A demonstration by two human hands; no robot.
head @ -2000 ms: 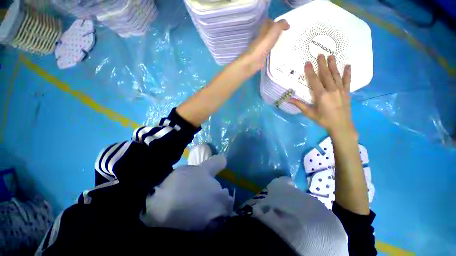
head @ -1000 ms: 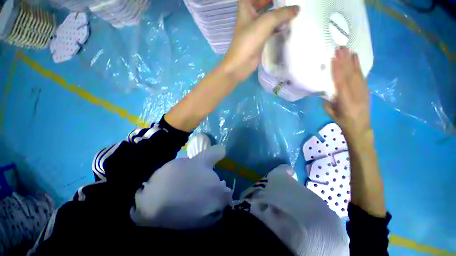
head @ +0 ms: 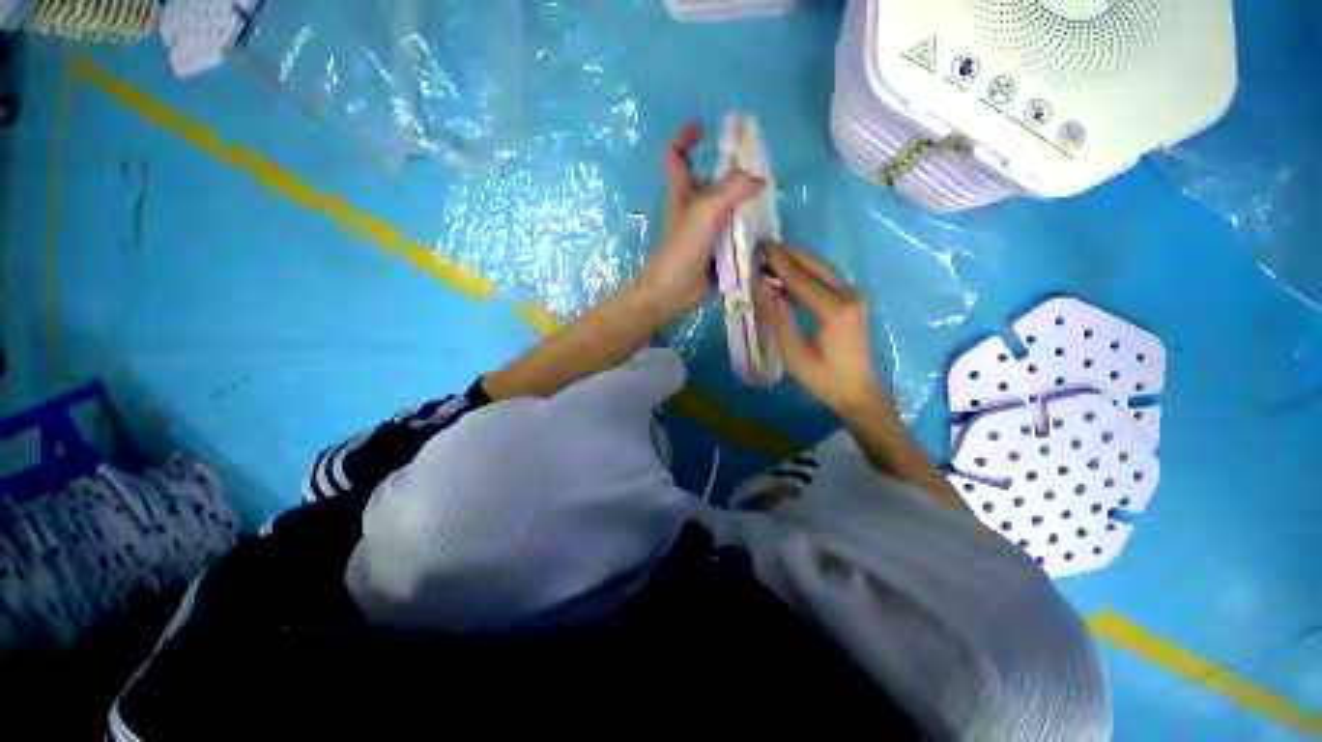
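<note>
A cover-and-plate pair is held edge-on in front of me, seen as a narrow cream and lavender sandwich. My left hand grips its left side, thumb over the near face, one finger raised. My right hand is at its right side with the fingertips on the edge near the middle. What the fingertips do between the layers is too small to tell. The stack of covers at the upper right has a cream top with a radial pattern and a row of dark icons, with lavender layers beneath.
Perforated plates lie overlapping on the blue floor at the right. Wrinkled clear plastic sheet spreads under the stacks. A beige ribbed stack and another perforated plate are at the top left. A blue frame stands at the left beside patterned parts.
Both hands have left the stack at the upper right and moved down toward my lap, now holding a pair edge-on. The view has shifted, so the stack's icons show larger.
</note>
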